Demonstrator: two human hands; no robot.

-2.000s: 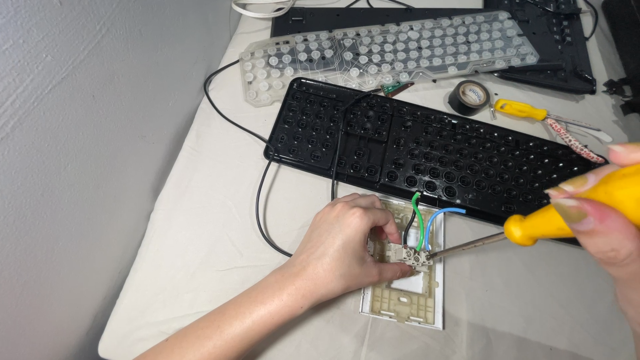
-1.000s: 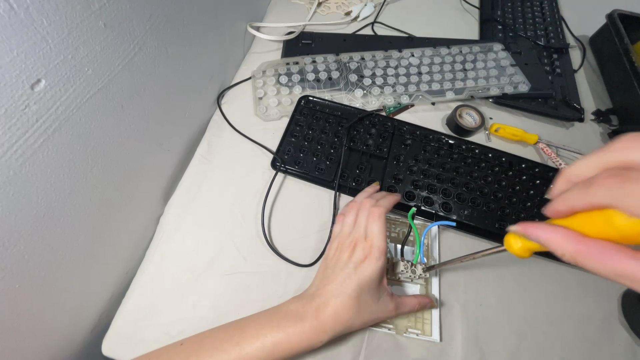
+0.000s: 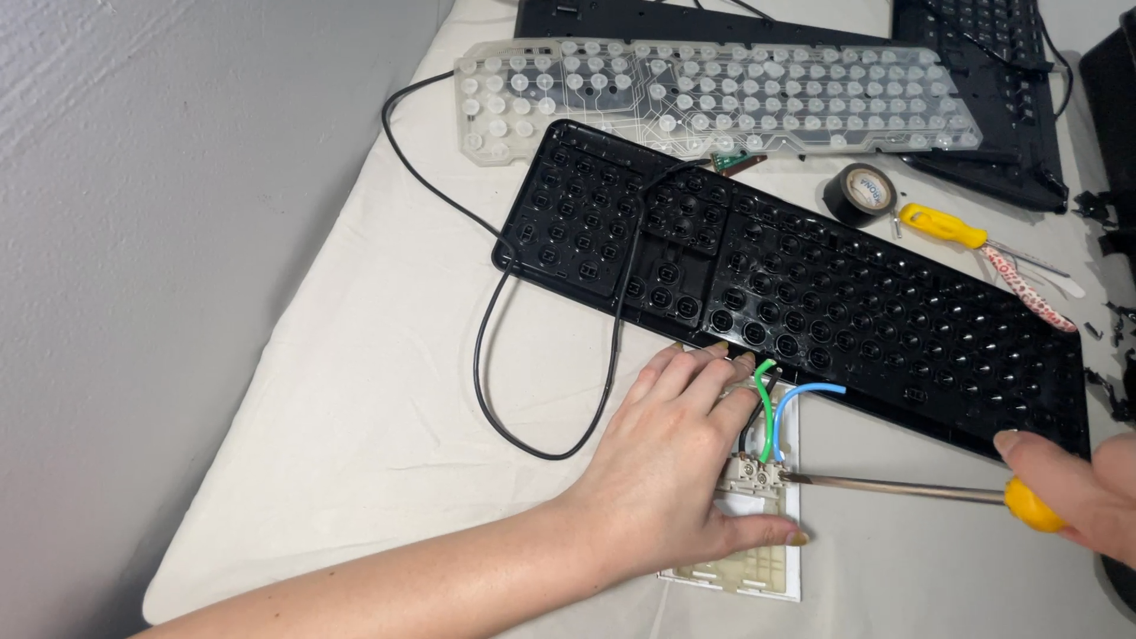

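My left hand (image 3: 679,461) lies spread over a white wall plate (image 3: 768,568) and holds it down, the thumb across its lower part. Between thumb and fingers shows a screw terminal block (image 3: 754,477) on the plate's back. Green (image 3: 769,413), blue (image 3: 803,390) and black wires rise from the block. At the right, my right hand (image 3: 1078,488) grips the yellow handle of a screwdriver (image 3: 896,485). Its shaft lies nearly level, with the tip at the right side of the terminal block. Whether the tip sits in a screw is too small to tell.
A black keyboard shell (image 3: 799,293) touches my left fingertips, its cable (image 3: 479,355) looping left. Beyond lie a clear keyboard membrane (image 3: 728,98), another keyboard (image 3: 994,89), black tape (image 3: 859,193), a second yellow screwdriver (image 3: 942,225) and tweezers with a patterned grip (image 3: 1029,293). A grey wall borders the left.
My left hand has gone from pinching near the terminal block to lying spread over the plate. The screwdriver in my right hand stays at the block, its shaft now more level.
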